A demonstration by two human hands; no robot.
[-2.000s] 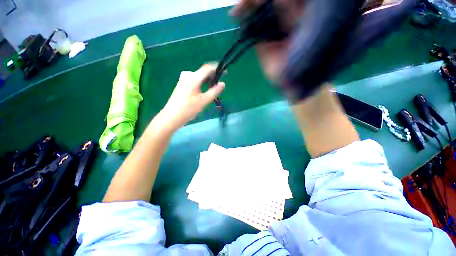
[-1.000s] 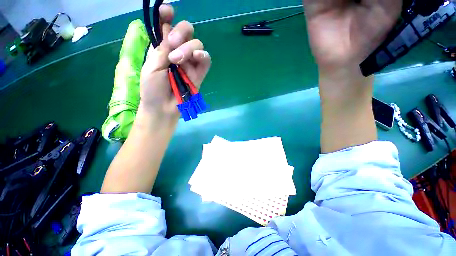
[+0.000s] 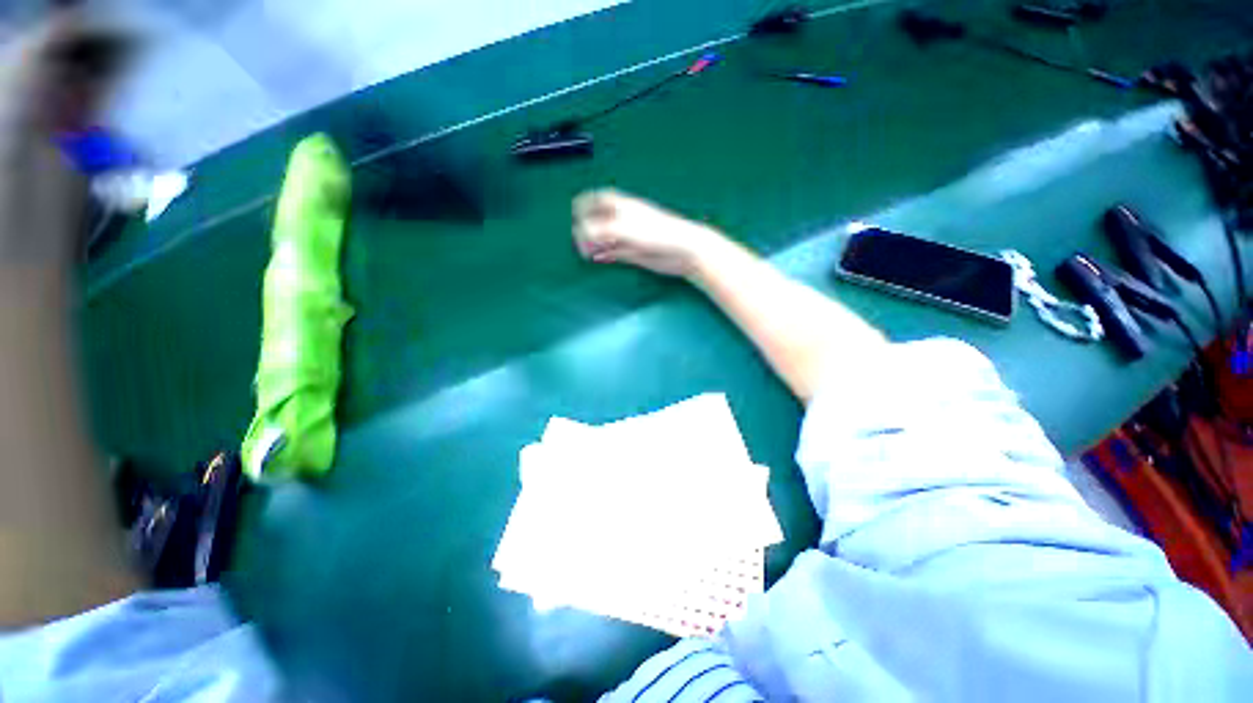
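My left hand point(image 3: 62, 96) is at the upper left edge, blurred and partly cut off. It holds the plug end of some leads; a dark bit and the blue connector plugs point(image 3: 94, 148) show beside it. A blurred black shape point(image 3: 426, 186), perhaps clamps, is over the green bench right of the lime-green roll; whether it touches the bench is unclear. My right hand point(image 3: 612, 231) is over the middle of the bench, fingers curled, with nothing visible in it.
White sheets point(image 3: 632, 501) lie in front of me. The lime-green roll point(image 3: 305, 316) is at left, a clamp pile point(image 3: 186, 522) at lower left. A phone point(image 3: 928, 272), beads point(image 3: 1055, 302) and two clamps point(image 3: 1103, 305) lie at right, above a red bin point(image 3: 1168, 494). Leads point(image 3: 557, 142) lie farther back.
My left hand has swung to the upper left with the blue plugs. My right hand has moved left and down and no longer shows the black clamps. The view has shifted right.
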